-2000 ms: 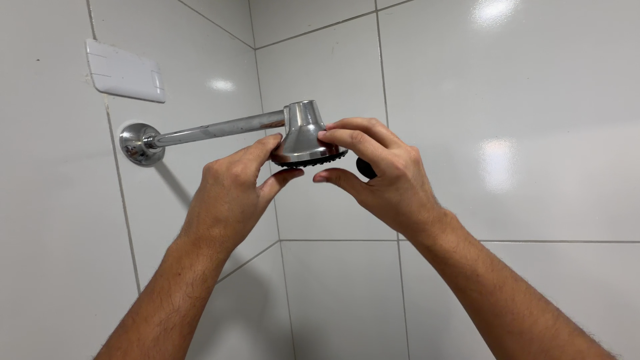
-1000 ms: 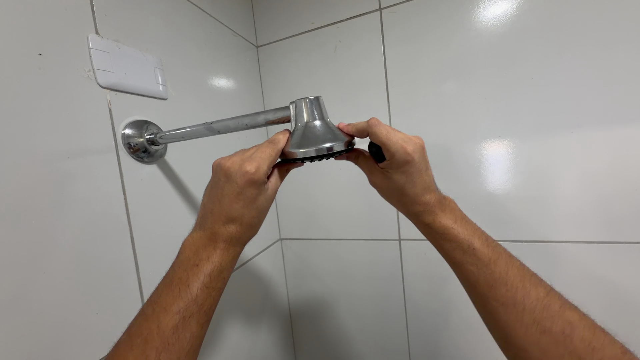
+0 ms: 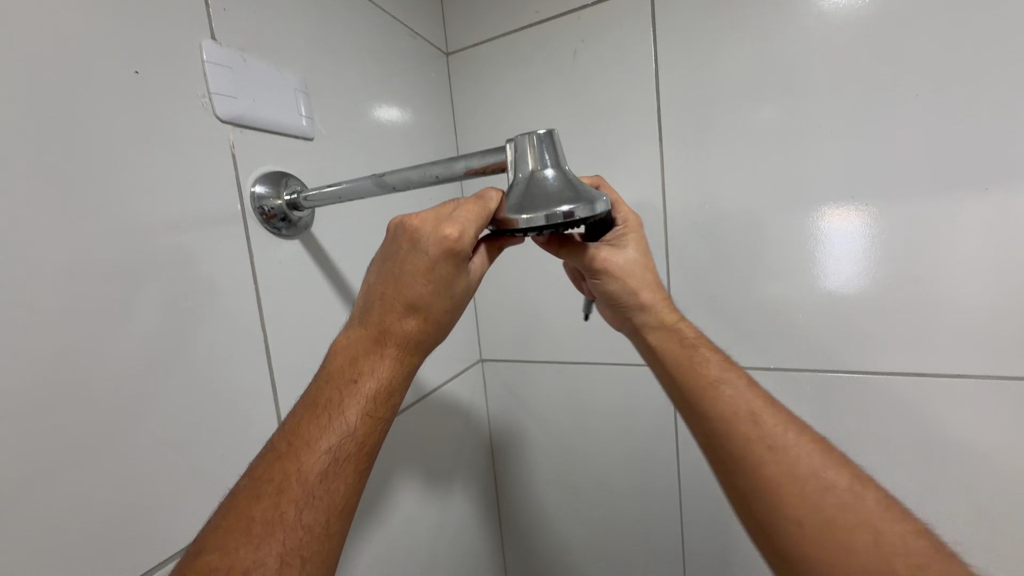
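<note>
A chrome shower head (image 3: 552,188) with a black nozzle face (image 3: 552,230) underneath sits at the end of a chrome shower arm (image 3: 400,178). My left hand (image 3: 432,272) grips its left rim, thumb below and fingers at the side. My right hand (image 3: 616,264) is at the right side, with a fingertip under the nozzle face and fingers behind the rim. A black-handled tool (image 3: 598,227) is also in my right hand; its thin metal end (image 3: 588,309) points down below the fingers. The palm hides its middle, so its exact kind is unclear.
The arm comes out of a round chrome wall flange (image 3: 282,204) on the left tiled wall. Above the flange is a white blank cover plate (image 3: 260,90). Glossy tiled walls (image 3: 800,200) meet in a corner behind the shower head.
My right hand has shifted from the right rim to beneath and behind the shower head. The metal end of the tool in it now shows below my fingers.
</note>
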